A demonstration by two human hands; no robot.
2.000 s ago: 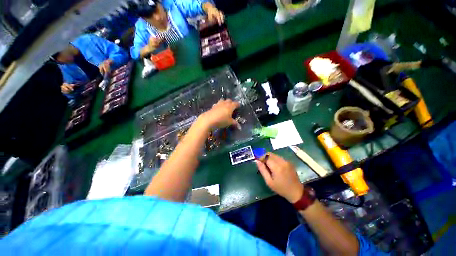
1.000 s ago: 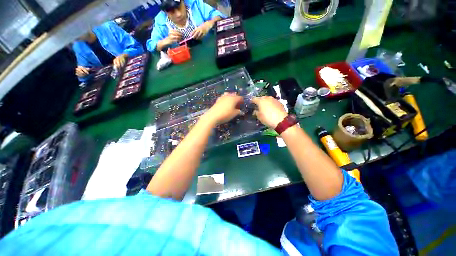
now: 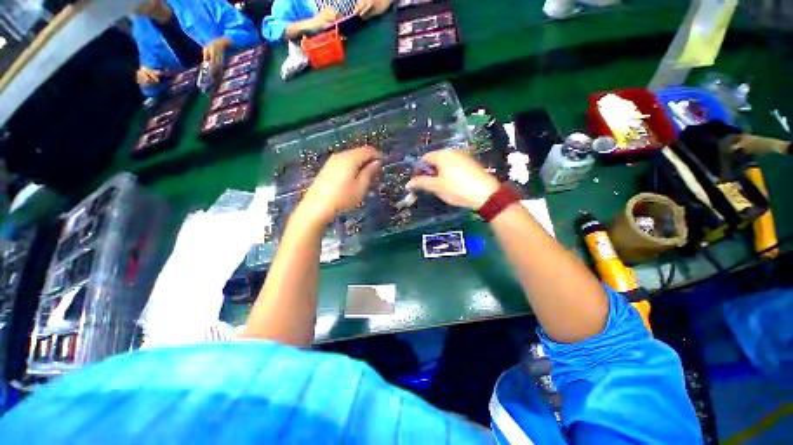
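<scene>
A wide clear compartment tray [image 3: 287,161] with many small gold-silver parts lies on the dark green bench mat in front of me. My left hand [image 3: 346,178] is over the middle of the tray, fingers bent; whether it holds a part is too small to tell. My right hand [image 3: 452,181] is over the tray's right part, thumb and fingertips close together around something tiny and dark, too blurred to name. A black-and-white labelled card [image 3: 444,244] and a blue pick [image 3: 474,245] lie in front of the tray. A grey-beige sheet [image 3: 370,301] lies near the bench edge.
White sheets [image 3: 196,261] and stacked clear trays [image 3: 87,269] are at left. At right are a clear bottle [image 3: 568,162], red dish [image 3: 630,122], brown tape-roll cup [image 3: 650,226] and orange-yellow screwdriver [image 3: 609,256]. Two people in blue smocks sit opposite with black trays [image 3: 233,91].
My right hand has let go of the blue pick beside the labelled card and moved over the tray. My left hand has moved left within the tray. The view has shifted.
</scene>
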